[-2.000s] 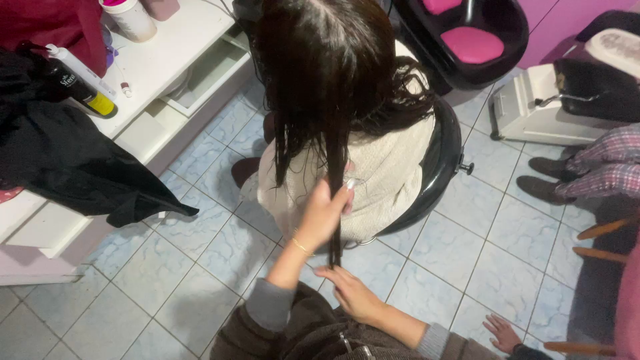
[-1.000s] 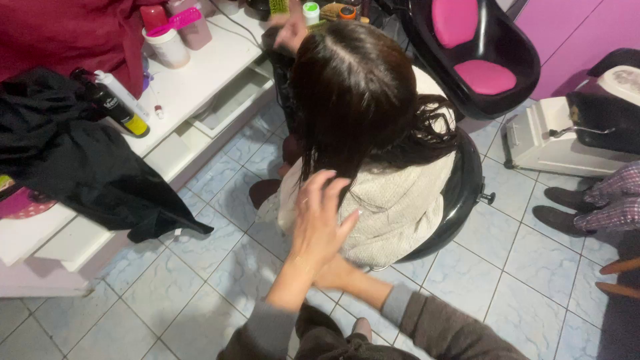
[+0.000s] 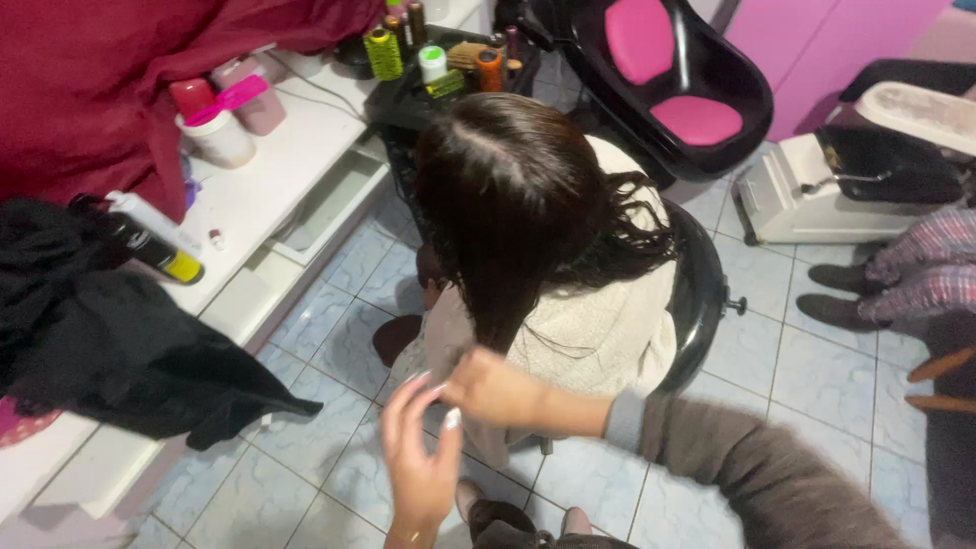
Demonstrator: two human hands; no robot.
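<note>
A person with long, dark, wet-looking hair (image 3: 507, 206) sits in a black salon chair (image 3: 705, 305), a cream towel or knit garment (image 3: 602, 335) over the shoulders. My right hand (image 3: 488, 389), blurred, is closed around the lower end of the hair hanging at the person's side. Just below and to the left, my left hand (image 3: 423, 450) is raised with its fingers apart and nothing seen in it. The fingertips of my left hand come close to my right hand; whether they touch is hard to tell.
Left stands a white counter (image 3: 282, 164) with bottles, a black cloth (image 3: 152, 343) and an open drawer (image 3: 332, 206). Behind the person, a black trolley (image 3: 396, 103) holds round brushes. A black-and-pink chair (image 3: 671, 84) and another person's feet (image 3: 839, 297) are at the right.
Two seconds ago both hands were on a long strand, and one second ago they were close together. Now my right hand is at the hair ends and my left is apart, lower left.
</note>
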